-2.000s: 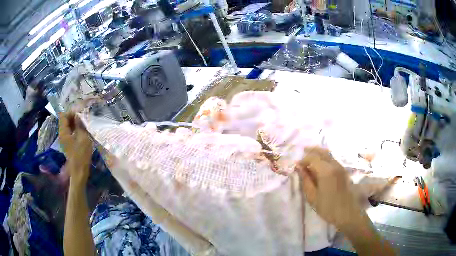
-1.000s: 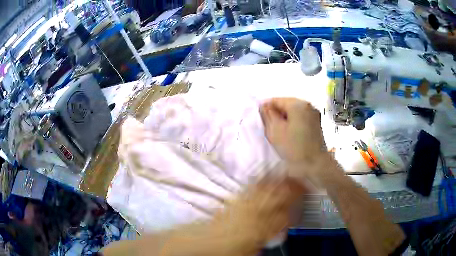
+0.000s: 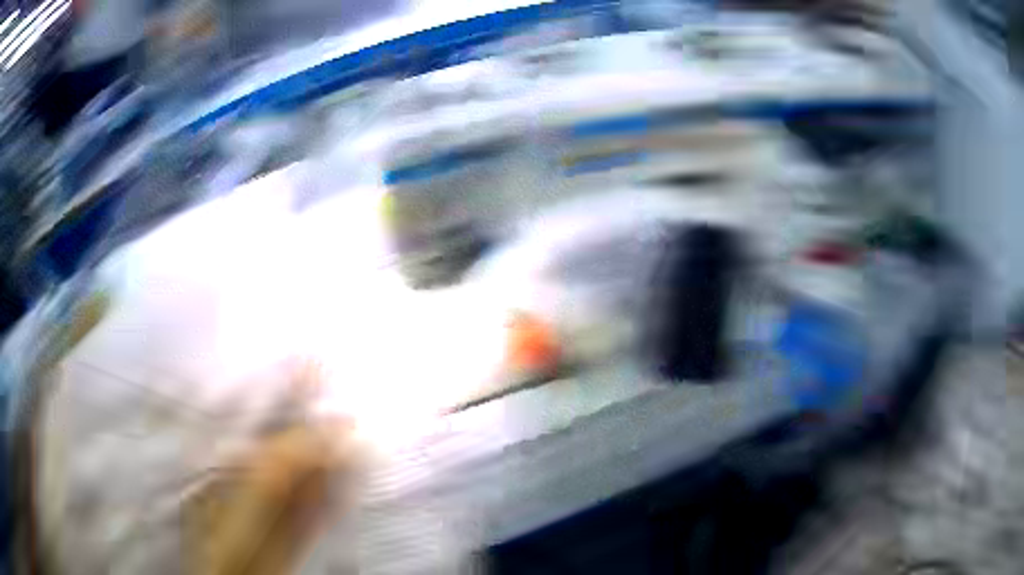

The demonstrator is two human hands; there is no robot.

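The whole view is strongly blurred. The pale garment (image 3: 124,449) lies as a cream heap at the lower left of the white table. One of my hands (image 3: 281,477) is a brown smear over or beside this cloth; I cannot tell which hand it is, nor whether its fingers hold the cloth. My other hand cannot be made out. The white sewing machine head (image 3: 444,225) with its blue stripe stands behind, up and right of the hand. Glare hides the bed under its needle.
The orange-handled snips (image 3: 530,343) lie right of the glare. A black phone-like rectangle (image 3: 696,303) lies further right, beside a white cloth bundle (image 3: 601,253). Blue scissor handles (image 3: 820,354) show near the right end. The grey table edge (image 3: 640,432) runs along the front.
The view has swung right, so the machine, snips and phone sit further left. The garment was held stretched, then lay bunched under both hands; now only one blurred hand shows at the lower left.
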